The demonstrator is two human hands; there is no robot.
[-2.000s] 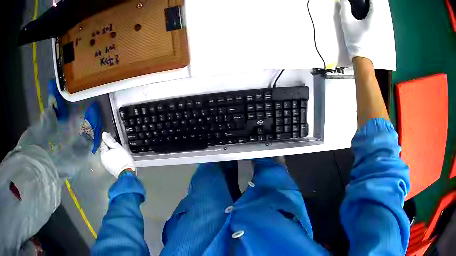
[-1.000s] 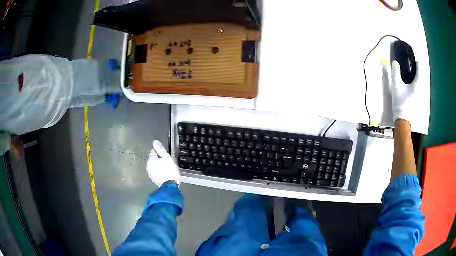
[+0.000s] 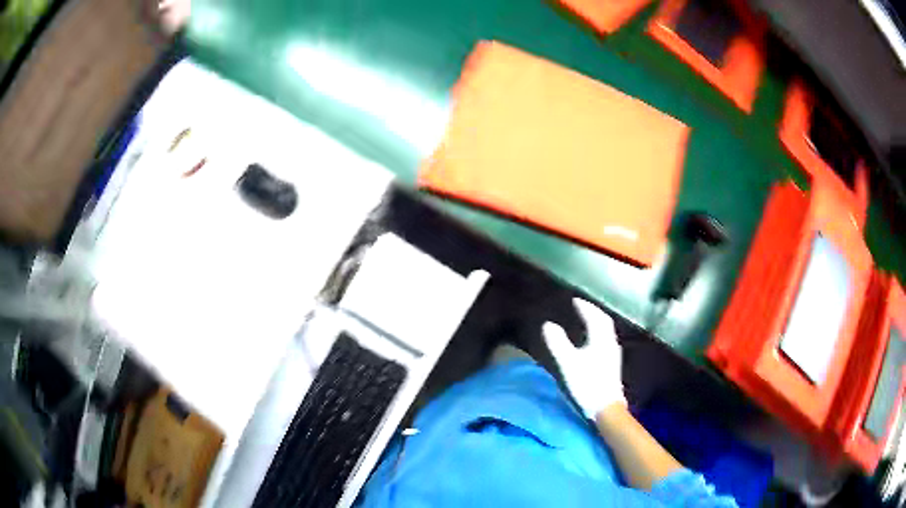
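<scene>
My right hand (image 3: pixel 588 359), in a white glove, is open and empty, with thumb and fingers apart. It is over the dark gap beside the green bench's near edge. A bare orange foam mat (image 3: pixel 566 149) with a small white label lies on the green bench (image 3: pixel 368 94) beyond it. A black handheld scanner (image 3: pixel 687 260) is right of that mat, blurred. A silver thin unit (image 3: pixel 819 308) lies on stacked orange-red mats (image 3: pixel 760 288) at the right. The black mouse (image 3: pixel 266 190) is on the white tabletop (image 3: pixel 228 268), untouched. My left hand is out of the picture.
The keyboard (image 3: pixel 333 422) is on its white tray at lower left. The brown fixture board (image 3: pixel 171 451) is at the bottom left, partly cut off. More orange mats with dark units (image 3: pixel 703 30) line the far right. A blue object (image 3: pixel 705 451) is below the bench edge.
The view has swung right, bringing the green bench and orange mats in. My right hand has let go of the mouse and moved off the tabletop. My left hand has gone out of view.
</scene>
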